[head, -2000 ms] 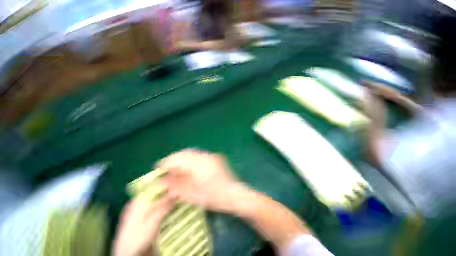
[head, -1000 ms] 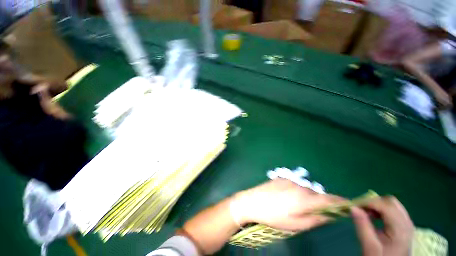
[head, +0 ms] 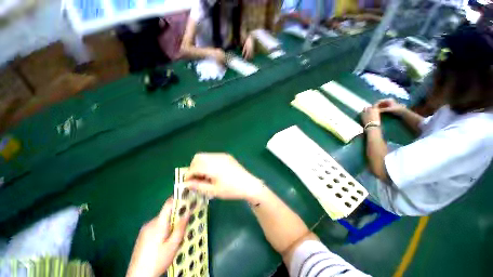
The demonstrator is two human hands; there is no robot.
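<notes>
A yellowish punched card strip with rows of dark round holes lies lengthwise in front of me, its near end cut off by the bottom edge. My left hand holds its left side, thumb on top. My right hand is at the far end of the strip, fingertips closed on that end. Whether a disc is between those fingertips cannot be seen. A stack of punched strips lies to the right, with dark holes at its near end.
A filled-strip stack and whitish sheets are at bottom left. A blue stool is below the table edge at right. A person works at right beside another strip pile. Another person's hands are across the green table.
The view has swung from the left stack back to the right. The strip, tilted between both hands a second ago, now points away from me, with my right hand at its far end.
</notes>
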